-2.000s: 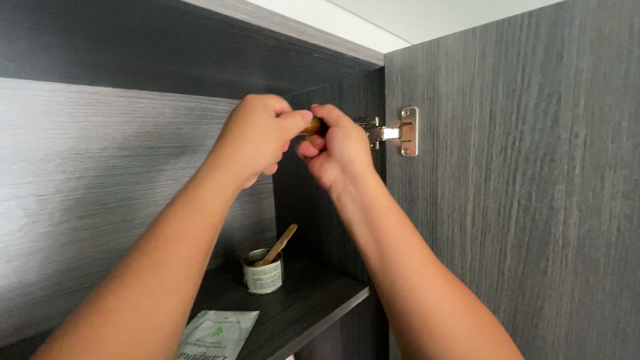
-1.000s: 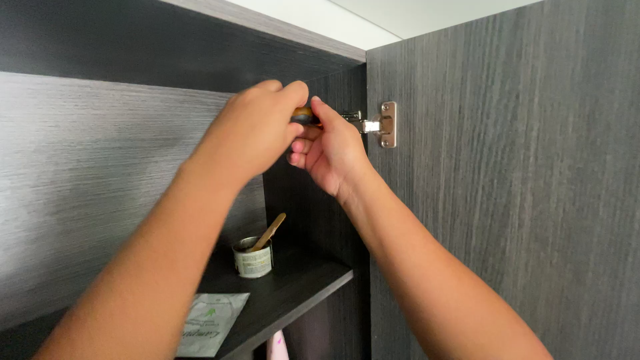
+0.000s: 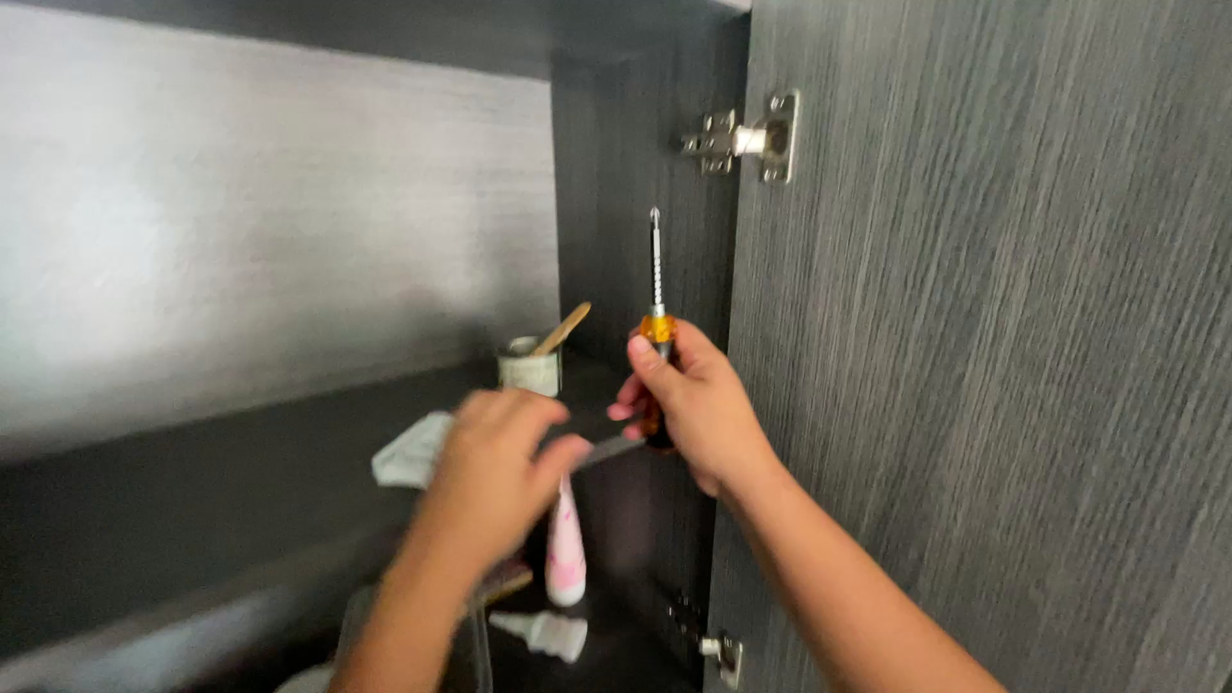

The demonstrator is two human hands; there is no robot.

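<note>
My right hand [image 3: 698, 399] grips a screwdriver [image 3: 658, 332] by its amber and black handle, the cross-shaped tip pointing up. Above it, a metal concealed hinge [image 3: 746, 141] joins the cabinet side to the grey wood-grain door [image 3: 982, 289]. My left hand [image 3: 505, 462], slightly blurred, holds nothing, with thumb and fingers apart. It is left of the screwdriver, in front of the shelf edge. Just behind it on the shelf are a small tin [image 3: 529, 372] with a wooden stick [image 3: 563, 328] in it and a pale packet [image 3: 412, 450], partly hidden by the hand.
On the lower level stand a pink and white tube [image 3: 566, 553], a small white nozzle bottle [image 3: 549, 633] lying on its side, and a clear container [image 3: 481, 650] partly behind my left forearm. A second hinge [image 3: 722, 659] sits low on the door.
Both hands have come down from the upper hinge, which now shows fully. My left hand has let go of the screwdriver, now upright in my right hand. The view has tilted down.
</note>
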